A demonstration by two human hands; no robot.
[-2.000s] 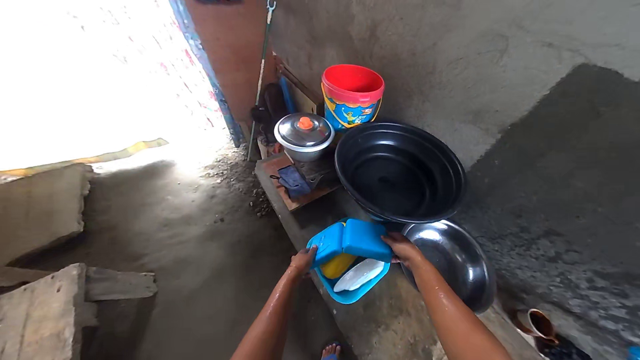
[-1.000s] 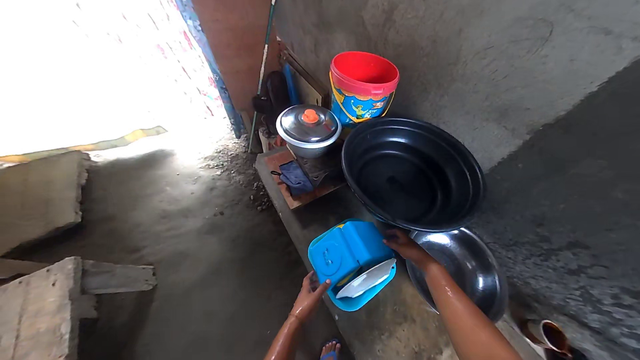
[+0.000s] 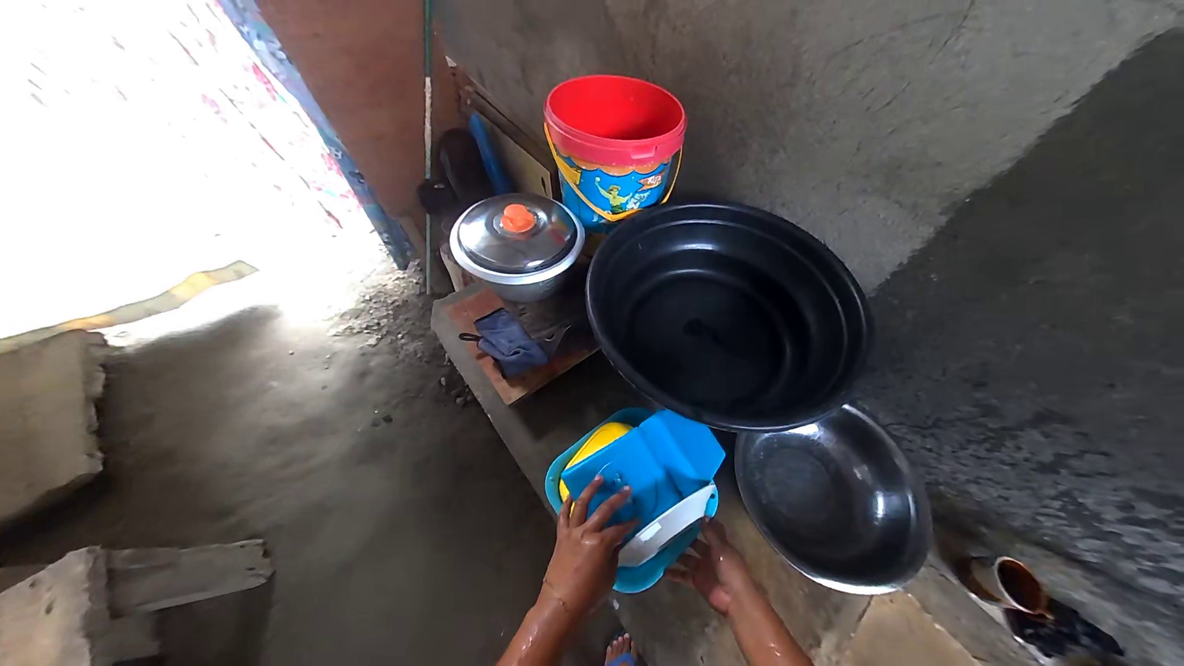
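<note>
A light-blue plastic basin [image 3: 640,581] sits on the concrete ledge, low in the middle of the head view. Inside it are a blue plastic container [image 3: 647,462], tilted, a yellow item [image 3: 599,442] at its left and a white dish [image 3: 668,527] standing on edge at the lower right. My left hand [image 3: 587,550] rests its spread fingers on the lower left of the blue container. Beside the basin's lower right rim is my right hand [image 3: 712,566], its fingers apart; whether they touch the rim is unclear.
A large black tub [image 3: 731,314] and an oval metal basin [image 3: 832,499] stand to the right. Behind are a lidded metal pot [image 3: 518,245], a red-and-blue bucket [image 3: 615,153] and a blue cloth [image 3: 509,342] on a board. A stained cup [image 3: 1017,585] lies lower right.
My right hand has left the upper right of the blue container and come down beside the basin's lower right. My left hand has moved onto the container. The yellow item shows again at the left.
</note>
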